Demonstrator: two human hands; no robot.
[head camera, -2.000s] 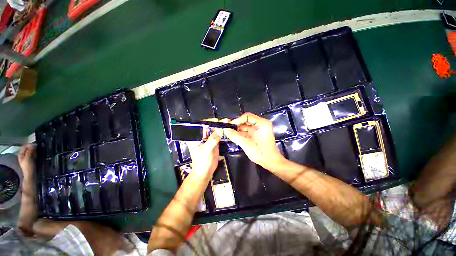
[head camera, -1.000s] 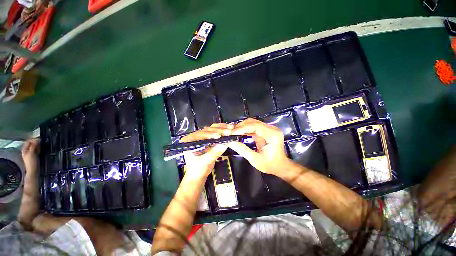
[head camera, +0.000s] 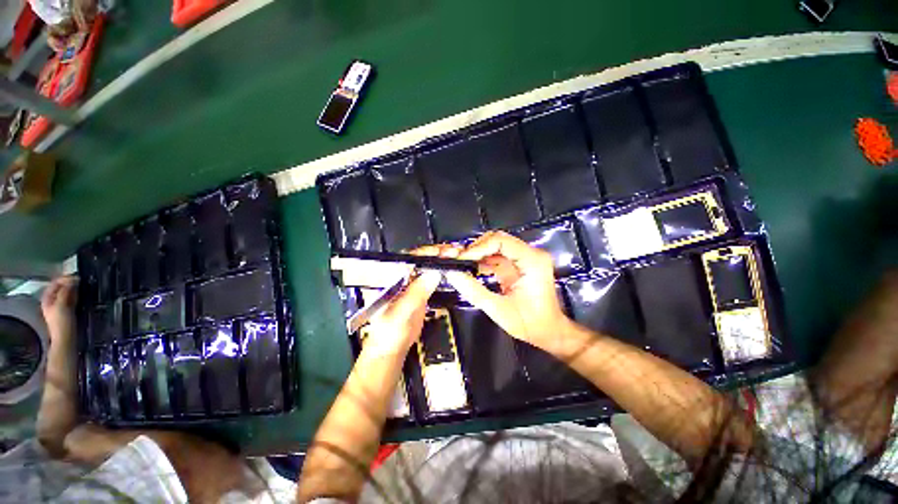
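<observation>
A phone body (head camera: 374, 269), dark along its upper edge and pale on the side below, is held level above the black blister tray (head camera: 502, 162). My left hand (head camera: 399, 310) grips it from below near the middle. A thin pale strip (head camera: 376, 307) slants down-left from my left fingers; whether it is a separate front housing I cannot tell. My right hand (head camera: 517, 290) holds the phone body's right end. Gold-rimmed front housings or phones lie in the tray pockets: one at upper right (head camera: 679, 224), one at right (head camera: 737, 303), one below my hands (head camera: 441, 369), another partly hidden by my left hand.
A second blister tray (head camera: 187, 305) lies at left, with another person's hand (head camera: 61, 300) at its left edge. A phone (head camera: 345, 96) lies on the green belt beyond the white edge line. An orange pile (head camera: 872, 141) is at far right. A person's arm (head camera: 866, 315) is at right.
The held phone body showed its dark screen, then turned edge-on, and now shows a pale side with a pale strip slanting below. The phone on the belt has moved left. My hands remain over the tray.
</observation>
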